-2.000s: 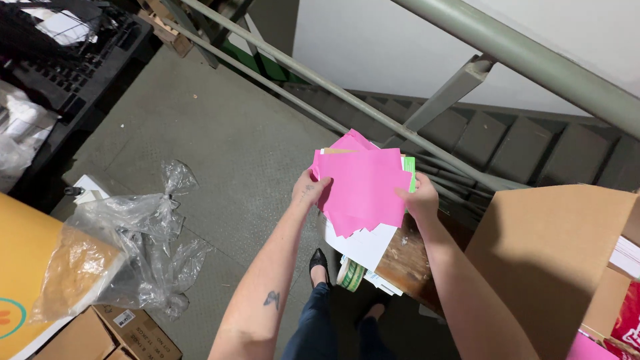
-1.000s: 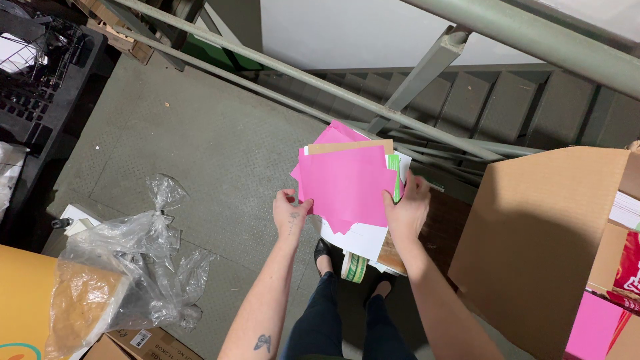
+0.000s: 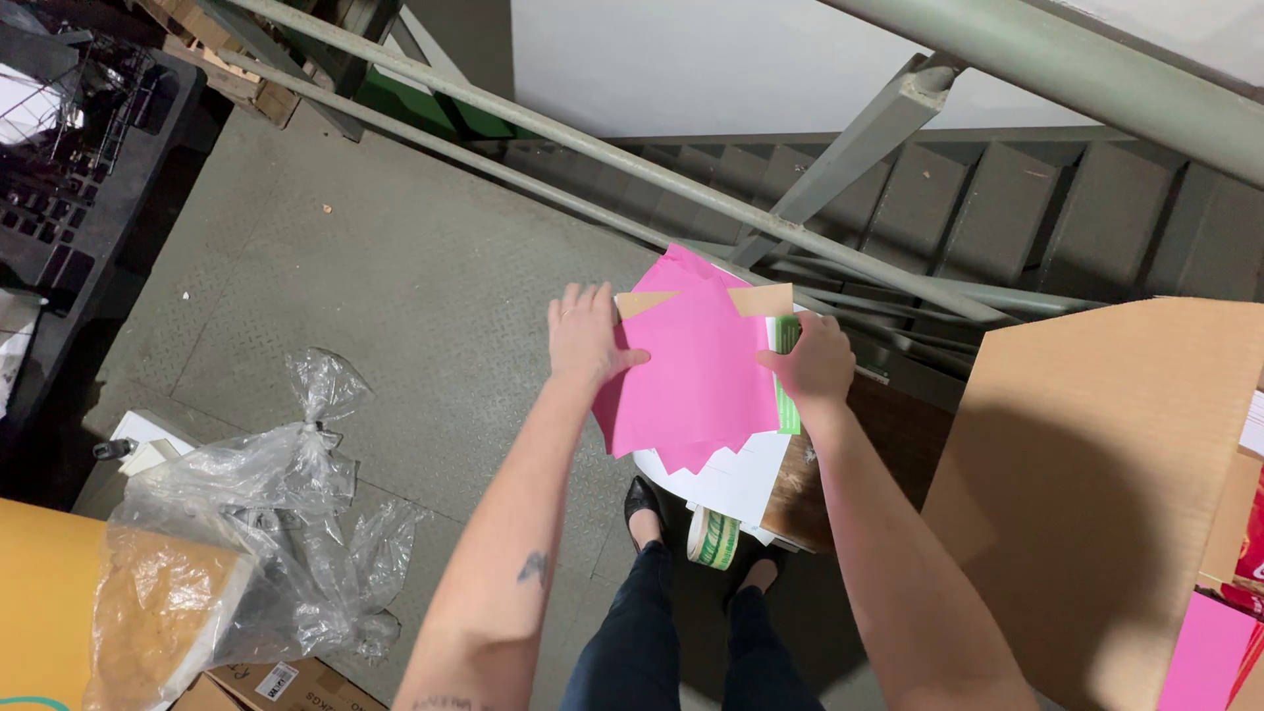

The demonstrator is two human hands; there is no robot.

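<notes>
A fanned stack of pink paper sheets (image 3: 696,370) is held between my two hands, with tan and green-edged sheets (image 3: 787,390) showing among them. My left hand (image 3: 590,336) grips the stack's left edge, thumb on top. At the right edge my right hand (image 3: 812,363) holds it, also thumb on top, over the green edge. Beneath the stack, white papers (image 3: 729,479) lie on a dark wooden surface (image 3: 815,479). A roll of green-and-white printed tape (image 3: 713,538) is just below the papers.
A metal railing (image 3: 592,153) runs across, with stairs (image 3: 1017,207) beyond it. At right stands a large open cardboard box (image 3: 1066,494). A clear plastic bag (image 3: 267,494) lies lower left near a smaller cardboard box (image 3: 296,686). A black plastic pallet (image 3: 89,237) is far left.
My left hand has moved up along the stack's left side from its lower corner. The pink sheets now lie fanned differently, with tan showing in two places along the top.
</notes>
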